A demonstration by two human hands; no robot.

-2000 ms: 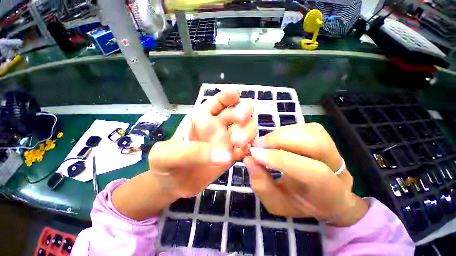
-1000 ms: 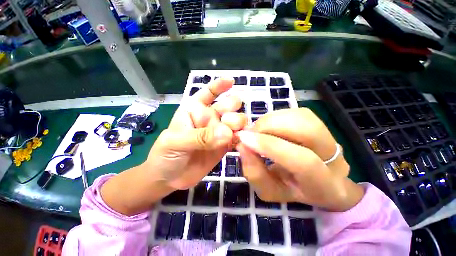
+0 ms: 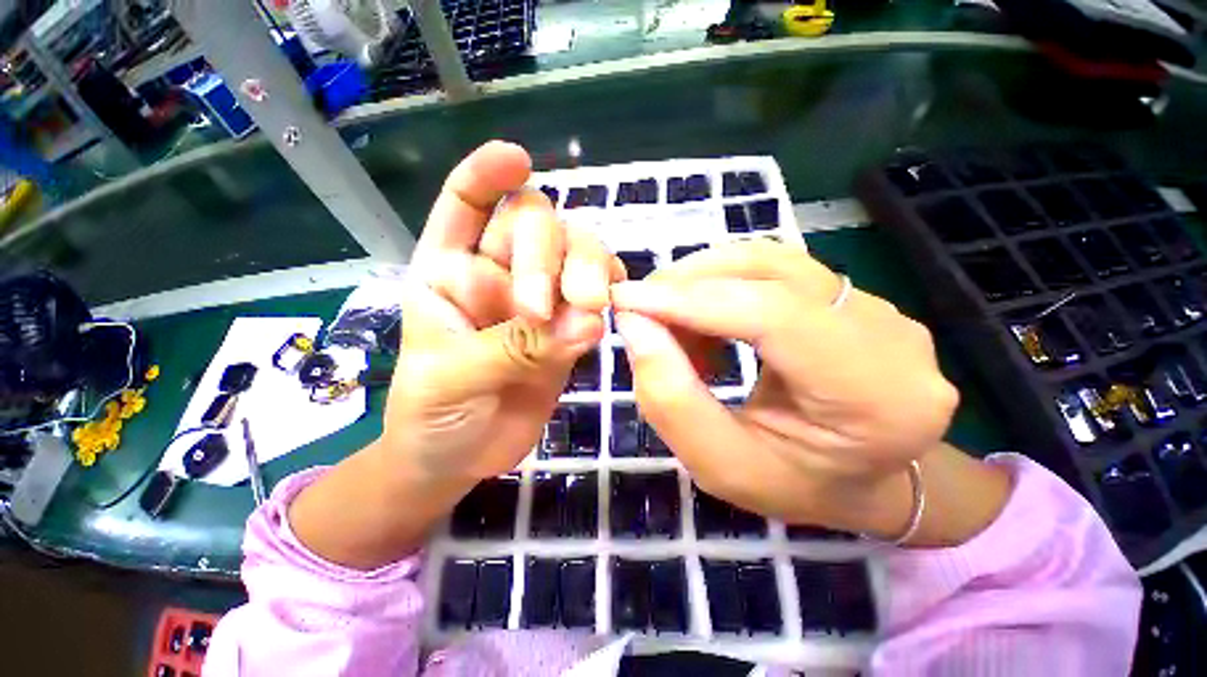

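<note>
My left hand [image 3: 483,331] and my right hand [image 3: 781,397] meet fingertip to fingertip above the white compartment tray [image 3: 523,532]. A tiny part [image 3: 609,318] is pinched between the fingertips, mostly hidden. The left hand's upper fingers are curled loosely, palm towards me. The right hand has a ring and a bracelet, with thumb and index finger pinching. The tray's pockets hold glossy black casings [image 3: 649,591], often two per pocket. The hands hide the tray's middle.
A white paper sheet [image 3: 282,421] with black sample parts and a thin rod lies at left, near yellow pieces [image 3: 113,421] and a black fan [image 3: 46,324]. A black compartment tray [image 3: 1046,284] stands at right. A red tray [image 3: 179,641] is low left. A metal post [image 3: 311,146] rises behind.
The left hand's upper fingers have shifted and spread somewhat. The right hand has turned flatter, showing its bracelet. The view has shifted slightly. The fingertips still meet around the tiny part.
</note>
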